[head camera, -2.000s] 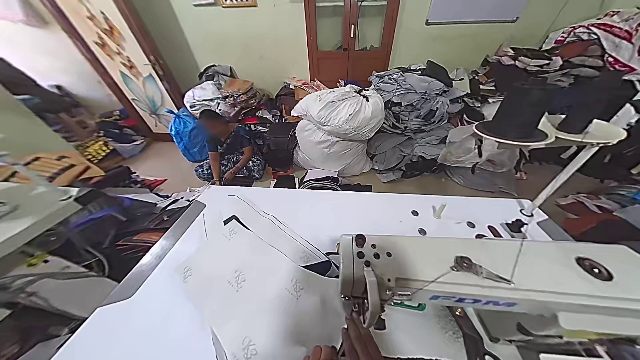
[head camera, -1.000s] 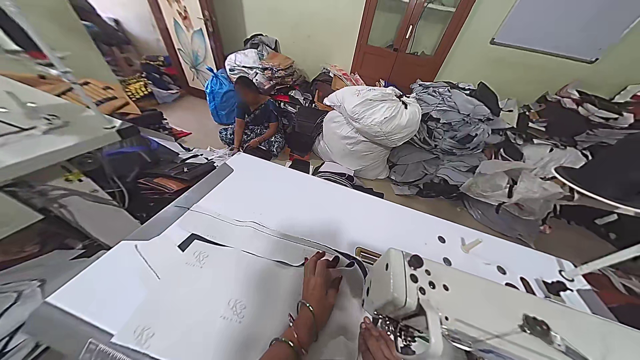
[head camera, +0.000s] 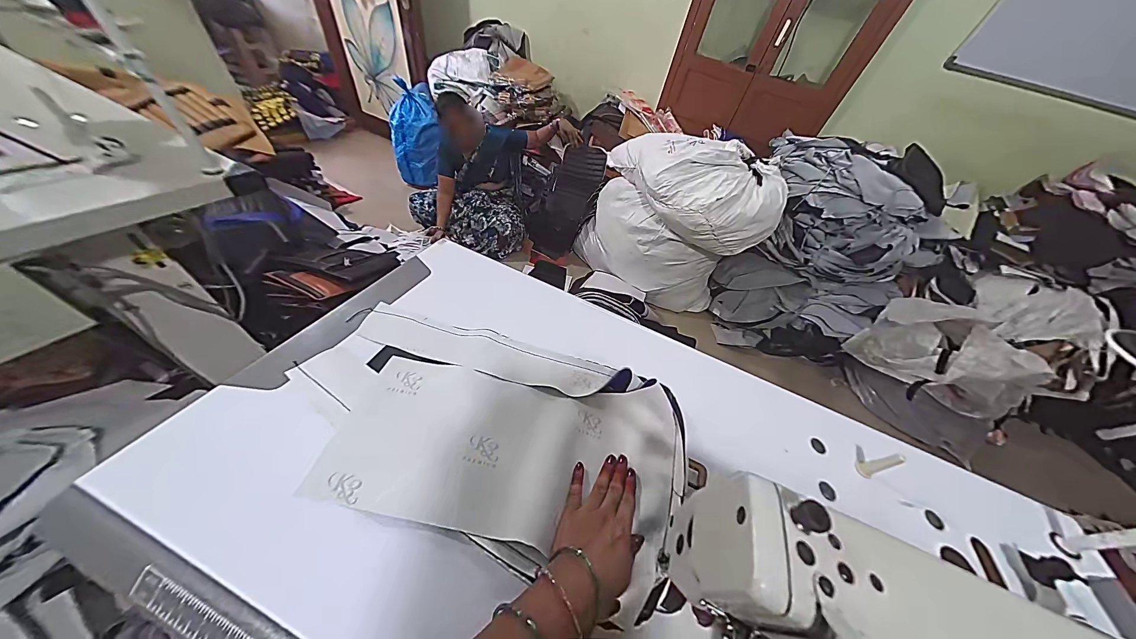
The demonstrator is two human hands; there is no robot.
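My left hand (head camera: 599, 524), with bangles at the wrist, lies palm down on a white sheet material piece (head camera: 497, 444) printed with repeated logos. Its fingers are slightly spread and it grips nothing. The piece rests on the white sewing table (head camera: 222, 470), its right edge beside the head of an industrial sewing machine (head camera: 745, 550). A long white strip (head camera: 479, 351) with dark edging lies along the piece's far side, curling to show dark blue near its right end. A metal buckle or ring (head camera: 697, 475) sits just left of the machine head. My right hand cannot be made out.
A metal ruler (head camera: 191, 608) lies at the near left table edge. Another machine table (head camera: 98, 186) stands at left. Beyond the table, a person (head camera: 479, 177) sits on the floor beside white sacks (head camera: 697, 195) and heaped grey fabric pieces (head camera: 843, 213).
My right hand, seen by the machine's needle area one second ago, is no longer visible. The seated person's arm now reaches out sideways. The view has swung right since two seconds ago.
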